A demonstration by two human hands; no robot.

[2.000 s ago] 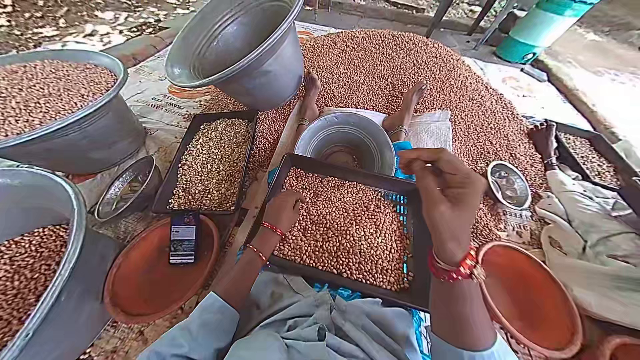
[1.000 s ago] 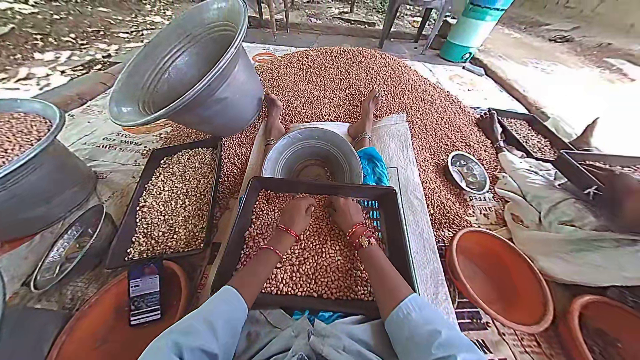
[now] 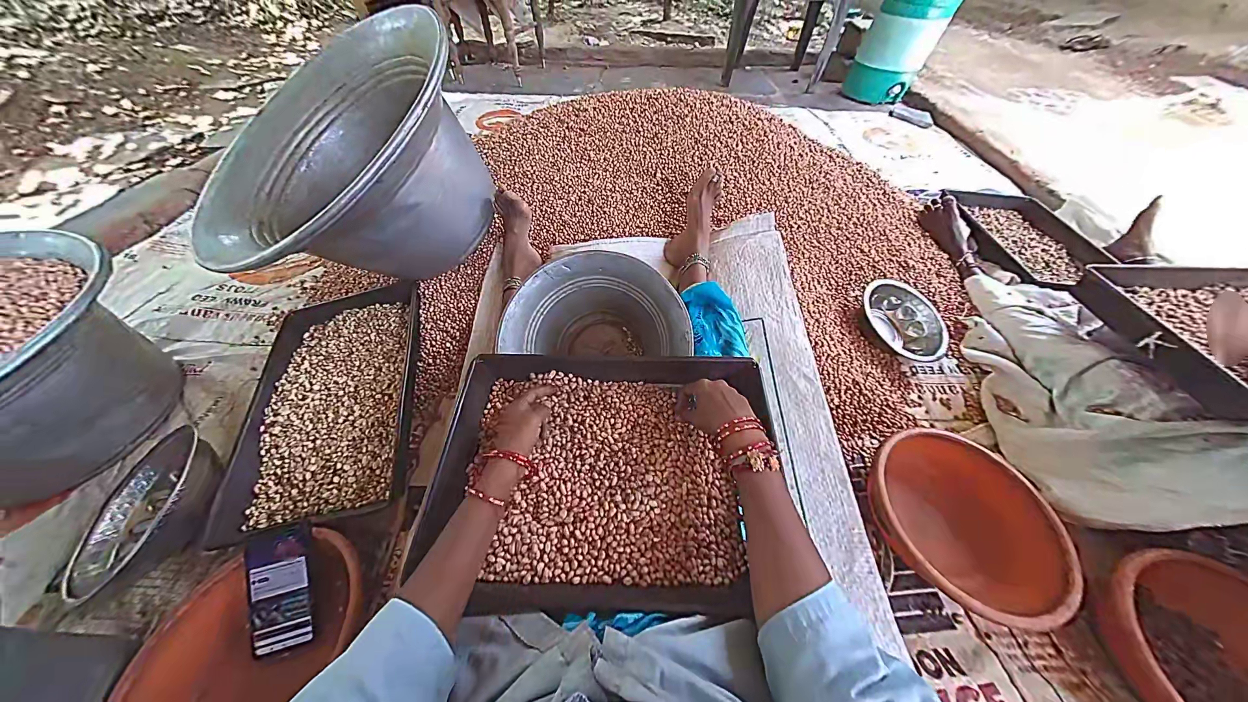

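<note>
A dark rectangular tray (image 3: 614, 597) full of reddish-brown nuts (image 3: 604, 487) rests across my lap. My left hand (image 3: 523, 421) touches the nuts near the tray's upper left, its fingers bent. Near the upper right corner, my right hand (image 3: 714, 405) lies on the nuts with curled fingers. Whether either hand grips any nuts cannot be made out. Just beyond the tray, between my lower legs, stands a metal basin (image 3: 597, 302) with a little material at its bottom. A second dark tray (image 3: 414, 390) on the left holds paler pieces (image 3: 336, 400).
A large nut heap (image 3: 673, 146) spreads ahead. Metal tubs (image 3: 429, 185) stand left, one tilted. A phone (image 3: 279, 590) lies over a clay dish (image 3: 336, 585). On the right are another clay dish (image 3: 975, 526), a steel bowl (image 3: 905, 320) and a seated person's legs (image 3: 1063, 380) beside trays.
My right hand was raised above the tray two seconds ago, then came down into the nuts. Since one second ago my hands have moved apart, towards the tray's opposite sides.
</note>
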